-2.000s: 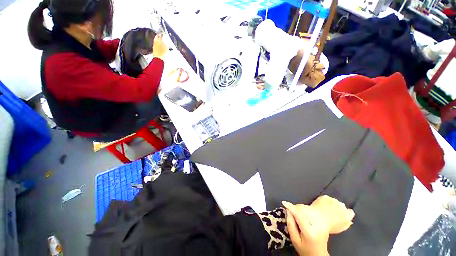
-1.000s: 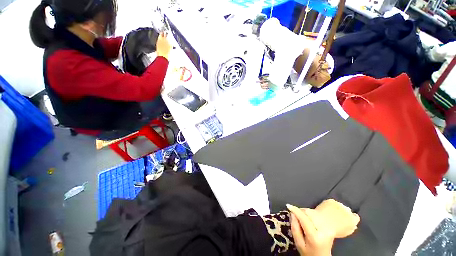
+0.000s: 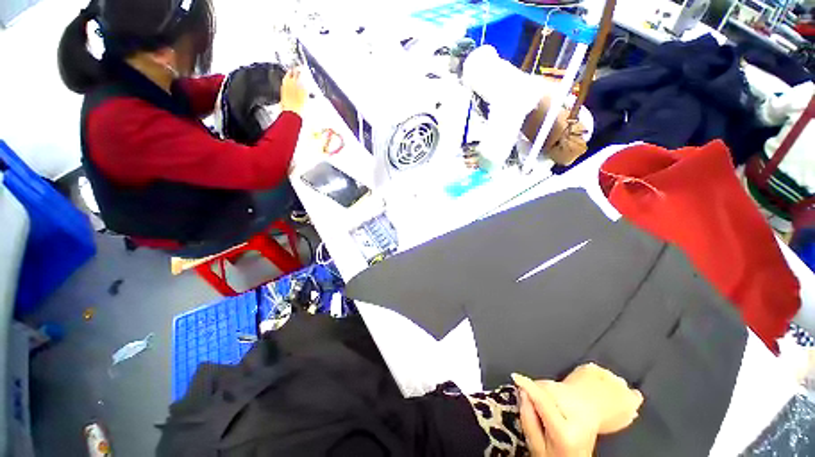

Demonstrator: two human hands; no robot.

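A large charcoal garment panel (image 3: 536, 308) lies flat on the white table (image 3: 433, 361). It has a narrow pale slit near its middle and a dark seam or fold line toward the right. My left hand (image 3: 612, 400) comes out of a leopard-print cuff and rests on the panel's near part, fingers curled down and their tips hidden. What seems to be my right hand (image 3: 556, 421) lies across my left wrist, cut off by the bottom edge. Whether either hand grips cloth cannot be seen.
Red fabric (image 3: 706, 228) lies beyond the panel at right. A person in red sleeves (image 3: 192, 147) works at a sewing machine (image 3: 402, 107) at upper left. A phone (image 3: 334, 183) lies near the table edge. Dark cloth (image 3: 304, 393) covers the lower left, beside a blue basket (image 3: 210, 326).
The view has shifted slightly. My hands keep the same overlapping pose on the panel, and the panel lies as before.
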